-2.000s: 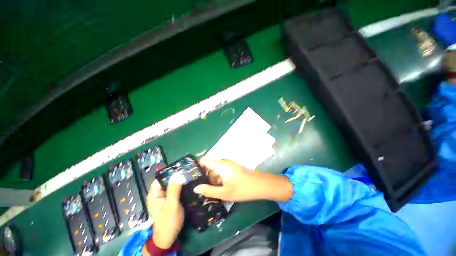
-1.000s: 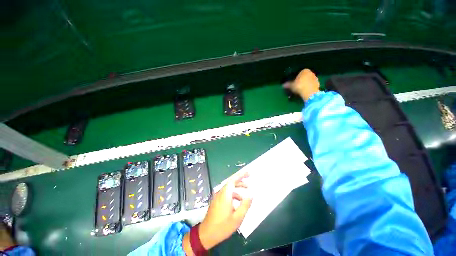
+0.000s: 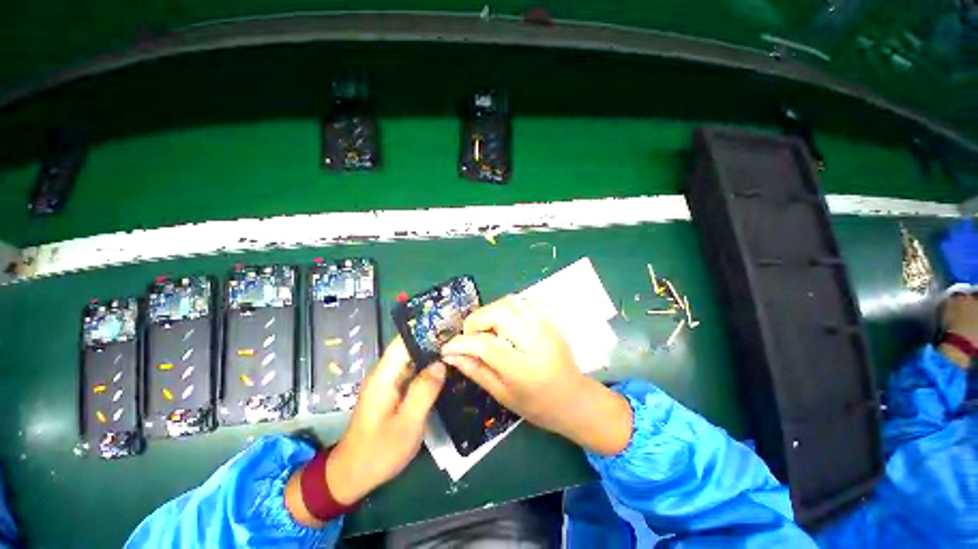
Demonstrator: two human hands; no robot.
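Observation:
An open black phone body is tilted over the white sheets, its blue-green circuit board at the top end. My left hand holds it by its left edge, with a dark red band on the wrist. My right hand is over the phone, its thumb and fingertips pinched at the lower edge of the board, near my left thumb. Whether a small part is between those fingertips is hidden. White sheets lie slanted under and beside the phone and my right hand.
Several open phones stand in a row at left. Loose gold strips lie right of the sheets. A long black compartment tray is at right. Beyond the white edge strip, the green belt carries phones. A neighbour's sleeve shows far right.
My right hand has come back from the belt to the phone over the sheets. My left hand, over the sheets a second ago, now holds this phone. The row at left remains.

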